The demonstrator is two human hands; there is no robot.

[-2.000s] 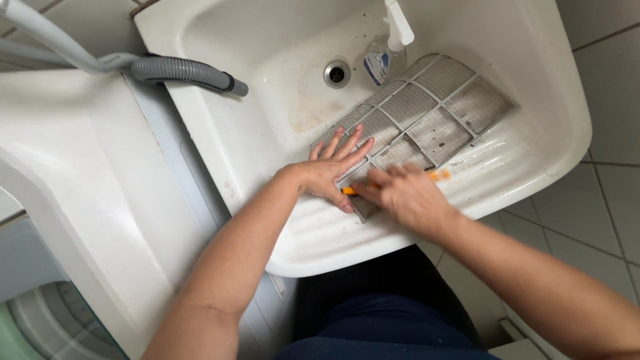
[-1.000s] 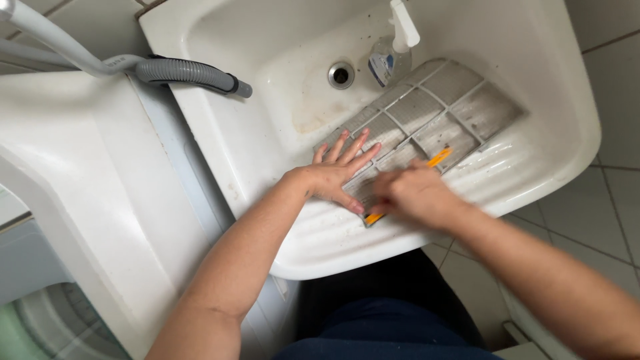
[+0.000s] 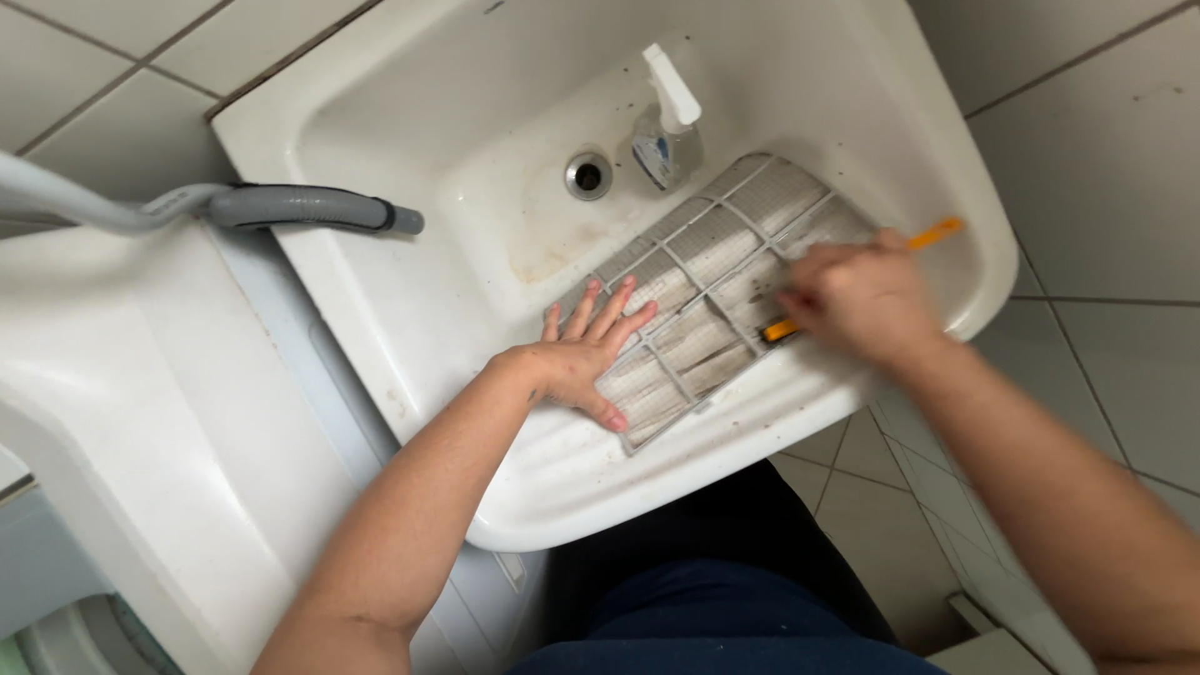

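Observation:
A dusty mesh air filter with a pale plastic grid frame lies tilted across the ribbed front slope and basin of a white sink. My left hand rests spread on its left end, fingers apart over the mesh. My right hand, blurred, is closed around an orange-handled brush over the right part of the filter. The brush's dark head is low at the filter's front edge; its bristles are mostly hidden. Beyond the filter, a clear spray bottle with a white trigger top is in the basin.
The white sink has a metal drain. A grey corrugated hose reaches over its left rim. At left is a white appliance top, likely a washing machine. Tiled walls stand behind and to the right.
My right hand and the brush have moved right along the filter, away from my left hand. My left hand stays spread on the filter's left end.

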